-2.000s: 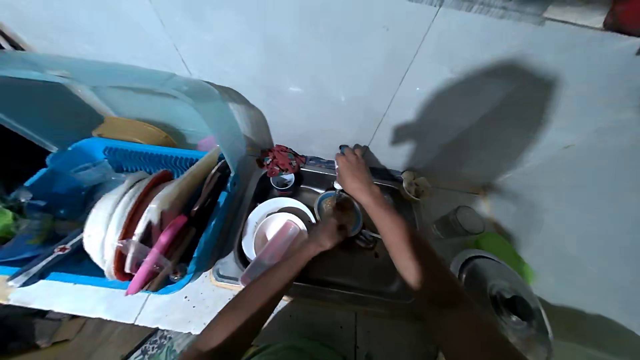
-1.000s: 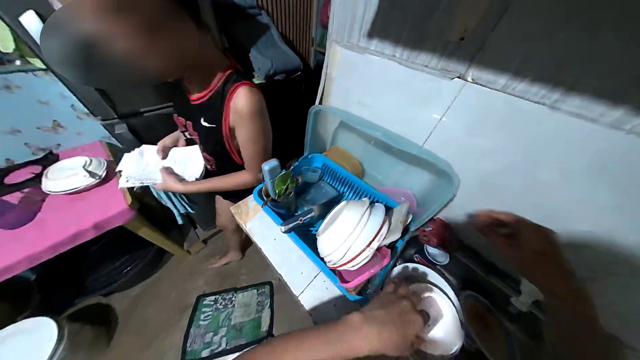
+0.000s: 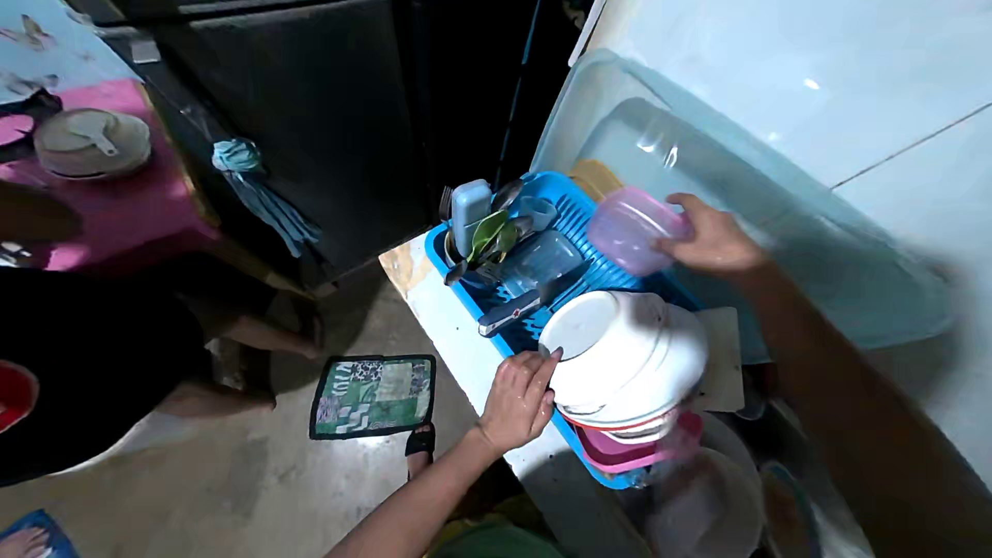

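Note:
My right hand (image 3: pixel 713 236) grips a translucent pink plastic container (image 3: pixel 632 230) by its edge, over the slatted part of the blue dish rack (image 3: pixel 554 186). White bowls (image 3: pixel 620 356) are stacked in the near part of the rack, and my left hand (image 3: pixel 523 399) rests against their left side. Under the bowls sits a pink plastic tray (image 3: pixel 612 452). A knife with a dark blue handle (image 3: pixel 509 312), a clear plastic container (image 3: pixel 542 260) and several spoons and forks (image 3: pixel 508 194) lie or stand in the rack's far left part.
The rack's translucent lid (image 3: pixel 783 201) leans open against the tiled wall. White and clear dishes (image 3: pixel 709 504) are in the sink area at lower right. A person in dark clothing (image 3: pixel 93 349) is at left, by a pink-covered table (image 3: pixel 132 205). A patchwork mat (image 3: pixel 373 397) lies on the floor.
My right hand has come over the rack and now holds the pink container. My left hand has moved from the white bowl at the sink to the stacked bowls. The view has swung left.

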